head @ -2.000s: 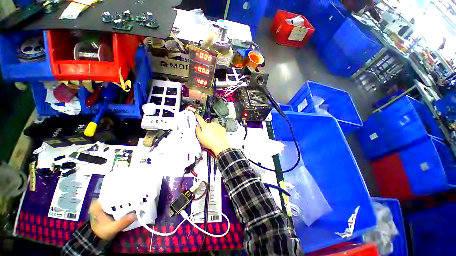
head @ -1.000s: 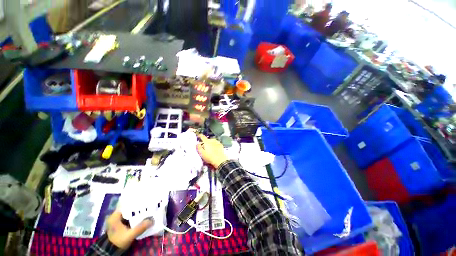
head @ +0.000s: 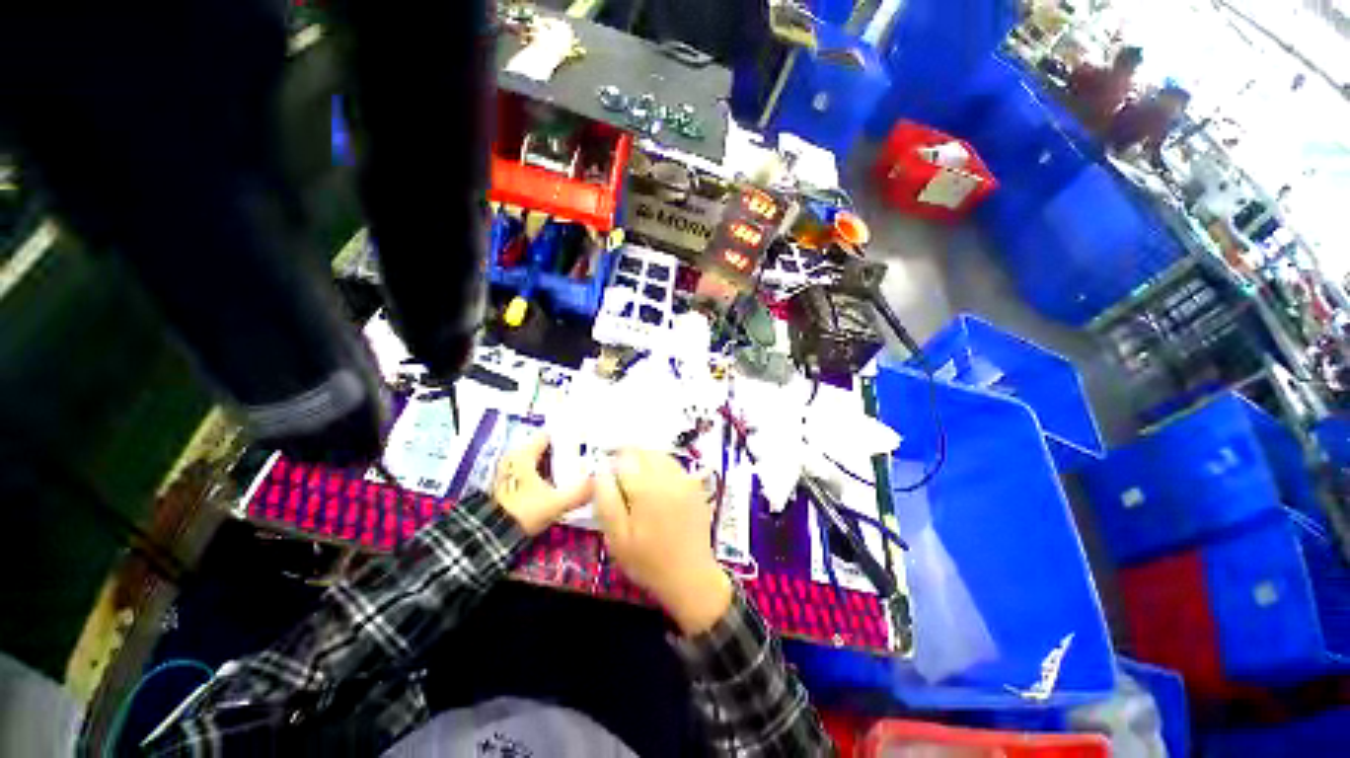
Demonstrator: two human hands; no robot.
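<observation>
A white unit [head: 581,430] is held over the bench's front part. It is overexposed and merges with the white papers behind it, so its outline is unclear. My left hand [head: 533,486] grips its left lower side. My right hand [head: 652,518] is beside my left hand, with thumb and fingertips together at the unit's right lower edge. Whether these fingertips hold something small cannot be told. A large black blurred tool body [head: 422,178] hangs close to the camera at upper left, its thin shaft pointing down left of the hands.
A digital meter [head: 748,222] with red digits stands at the rear beside a white frame with square openings [head: 637,296]. Red bin [head: 555,185] and blue bin are at rear left. A large blue tote [head: 1007,548] stands right. Dark long-handled tools [head: 847,518] lie at bench right.
My right hand has come back from the bench's rear centre to the unit beside my left hand. The black tool body has entered at upper left. The view has shifted, with the bench now lying further right.
</observation>
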